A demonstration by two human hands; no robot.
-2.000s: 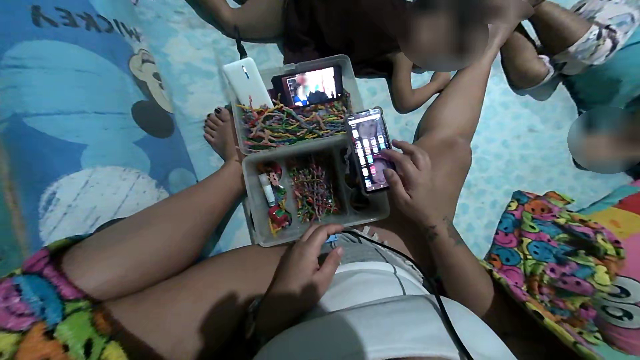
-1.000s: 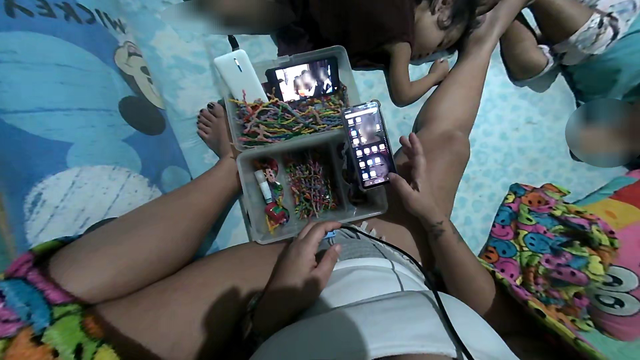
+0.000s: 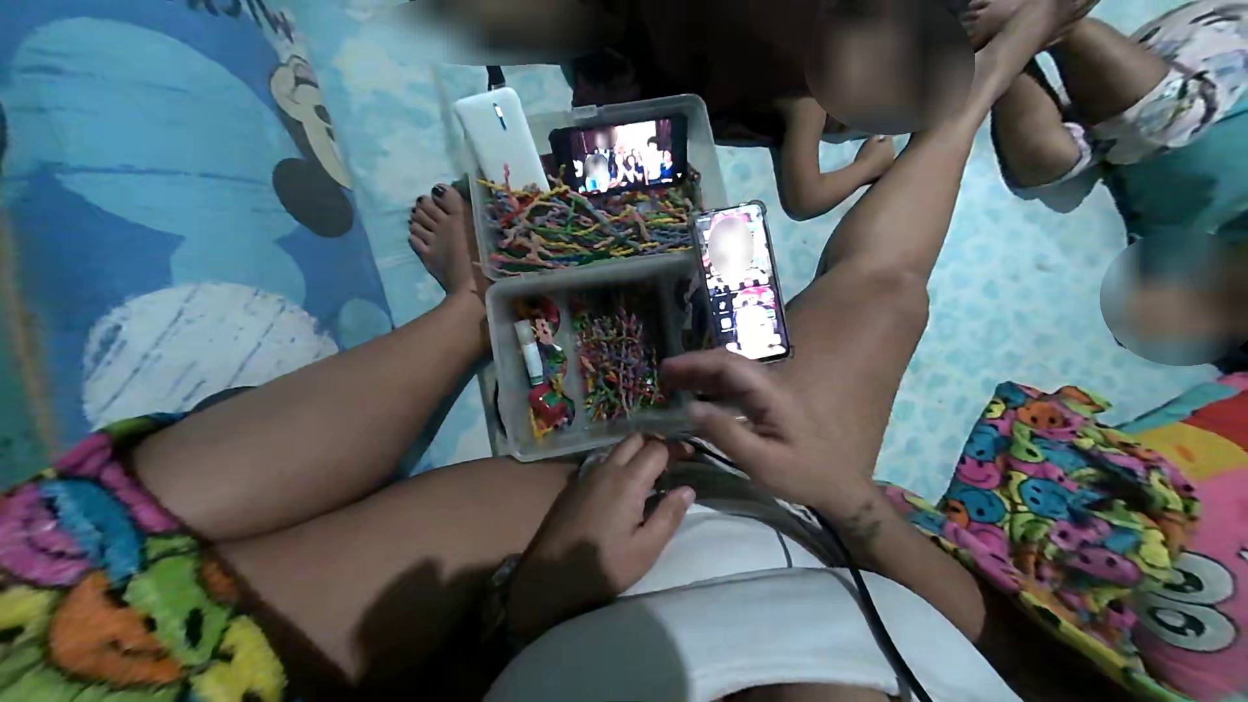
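My right hand point(image 3: 770, 419) is raised beside the box's lower right corner, thumb and fingers apart, just below a lit smartphone point(image 3: 743, 283) that leans on the box's right edge. My left hand point(image 3: 614, 526) rests on my lap near the box's front wall; its fingers are bent, and whether it holds anything is unclear. The open plastic box point(image 3: 546, 451) holds many colourful twisted strands point(image 3: 595, 229) in its upper part and a bundle of small knotted ones point(image 3: 619, 366) below. A white-capped tube point(image 3: 529, 351) lies in the left compartment. A second phone point(image 3: 624, 156) stands in the upper part.
A white power bank or similar device point(image 3: 502, 136) leans at the box's upper left. A black cable point(image 3: 858, 585) crosses my lap. Another person's arm point(image 3: 829, 171) and legs are beyond the box. A colourful smiley-patterned cloth point(image 3: 1053, 497) lies right, a cartoon-printed mat point(image 3: 185, 195) left.
My right hand has moved off the leaning phone, down toward the box's lower right corner. The picture on that phone's screen has changed from icons to images. My left hand stays on my lap.
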